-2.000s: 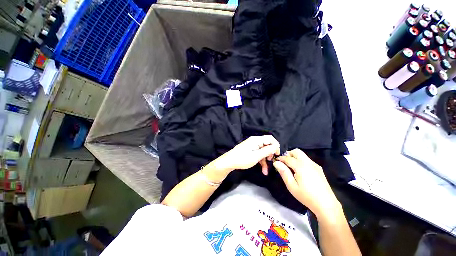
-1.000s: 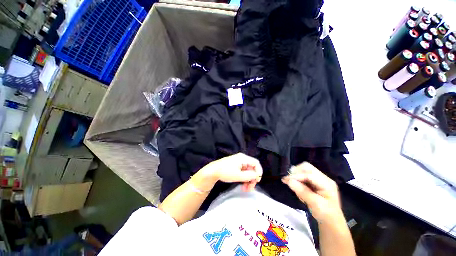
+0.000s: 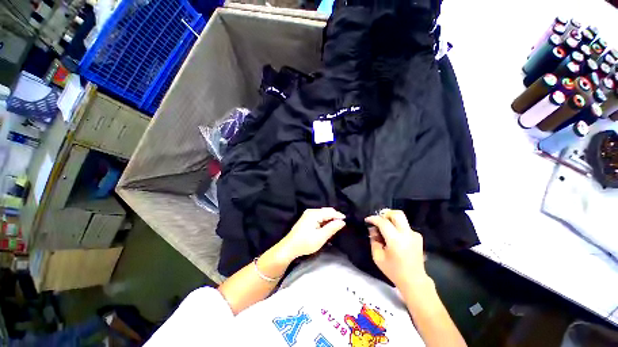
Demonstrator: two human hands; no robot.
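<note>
A large black garment [image 3: 291,176] lies over the lap, the bin's edge and the table, with a small white label [image 3: 323,131] near its middle. My left hand [image 3: 317,229] is at the garment's near part, thumb and fingertips pinched together, seemingly on the black cloth. My right hand [image 3: 396,244] is a short way to the right, its thumb and fingers closed together at their tips over the cloth. Whether it holds a needle or thread is too small to tell. The garment's near edge is partly hidden by the hands.
A fabric-lined bin [image 3: 183,115] holds a crumpled clear plastic bag [image 3: 222,132]. On the white table [image 3: 501,203] stand several thread spools [image 3: 542,108] beside a dark dish [image 3: 603,157] and a pale sheet [image 3: 583,203]. A blue crate [image 3: 139,54] and wooden cabinets [image 3: 101,122] are at left.
Two seconds ago both hands met at the cloth. They then moved apart and nearer the body. Now they are slightly farther forward, with a narrower gap between them.
</note>
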